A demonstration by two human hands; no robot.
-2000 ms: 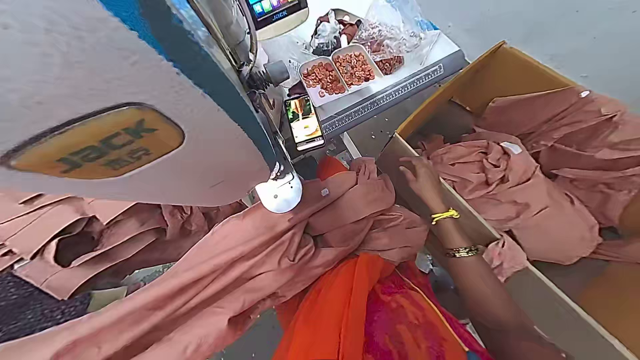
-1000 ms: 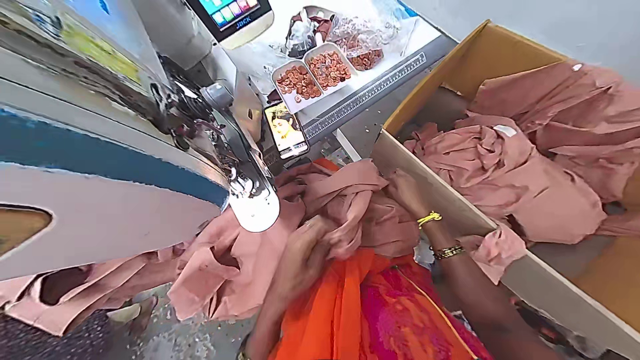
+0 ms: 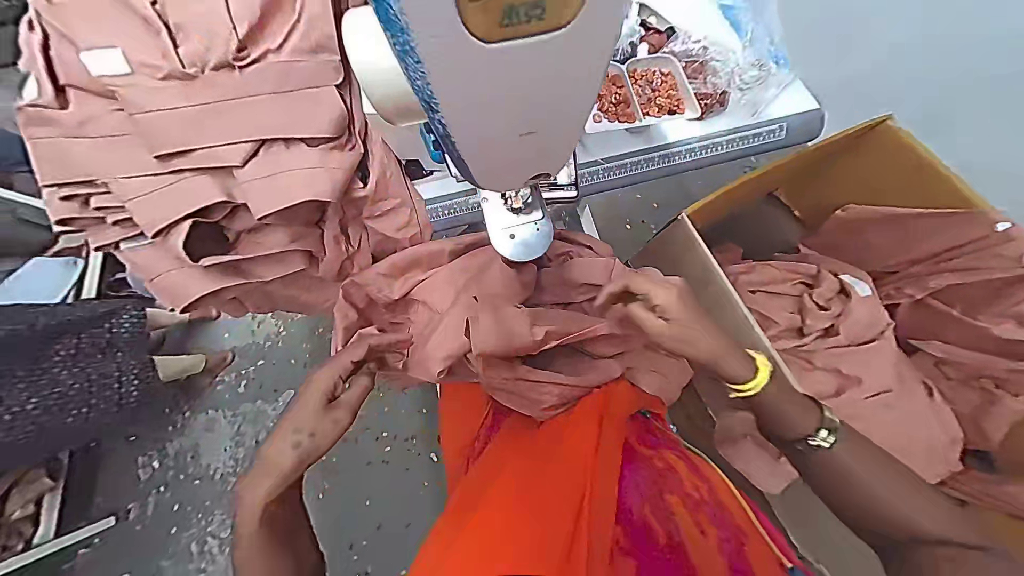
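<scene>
A bunched dusty-pink garment [image 3: 480,328] lies over my lap, just below the work plate [image 3: 520,232] of a Jack sewing-type machine [image 3: 512,88]. My left hand [image 3: 336,400] has its fingertips on the garment's left edge, the fingers curled into the cloth. On the right side, my right hand [image 3: 664,320] rests at the cloth with bent fingers; whether it pinches any fabric is not clear. Part of the garment lies under the plate, where its upper folds are hidden.
Stacked pink garments [image 3: 232,160] hang at the left. A cardboard box [image 3: 744,312] with more pink garments [image 3: 848,360] stands at the right. Trays of small brown buttons [image 3: 656,88] and a plastic bag [image 3: 744,56] sit behind. A person's feet [image 3: 188,364] show on the left.
My left hand, out of view two seconds ago, has moved left from the garment's middle to its left edge. The garment is spread wider beneath the plate. The view has swung left.
</scene>
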